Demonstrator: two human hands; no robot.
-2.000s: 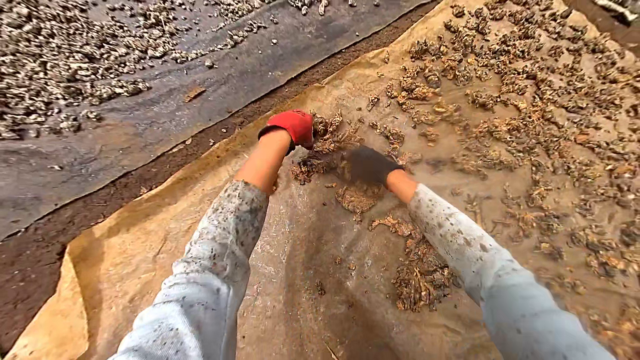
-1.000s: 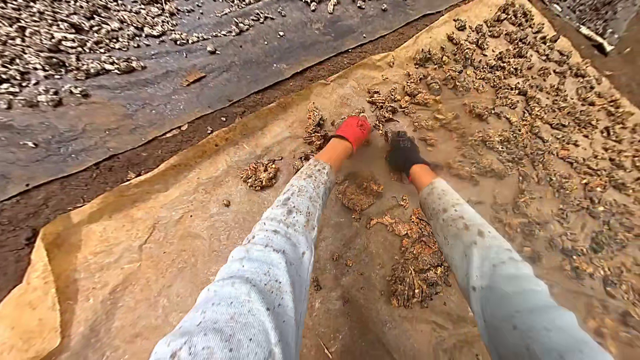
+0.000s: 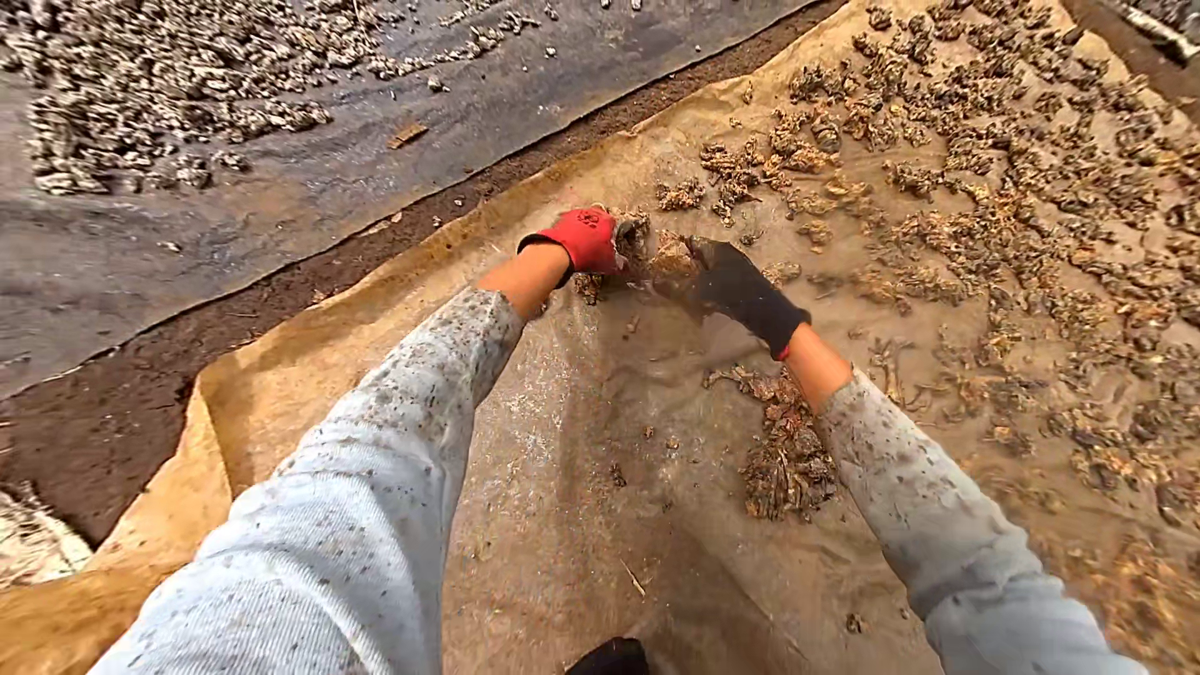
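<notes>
My left hand (image 3: 583, 242), in a red glove with a dark cuff, is closed around part of a clump of brown, shrivelled plant-like pieces (image 3: 634, 236) at upper centre. Just right of it, my right hand (image 3: 745, 289) in a black glove touches a blurred lighter clump (image 3: 673, 255); its fingertips are partly hidden, so its grip cannot be told. Both hands are low over a wet, muddy tan sheet (image 3: 544, 469). A larger dark brown clump (image 3: 789, 450) lies on the sheet below my right wrist.
Many similar brown clumps (image 3: 1012, 187) spread over the sheet's right side, some in muddy water. Beyond a strip of bare soil (image 3: 375, 258), a dark grey sheet (image 3: 309, 197) carries a heap of greyish pieces (image 3: 178, 84). A dark shoe tip (image 3: 609, 656) shows at the bottom edge.
The small clump that lay left of my left hand a second ago no longer shows there. The clump low in the middle, below my hands, is also gone from its spot.
</notes>
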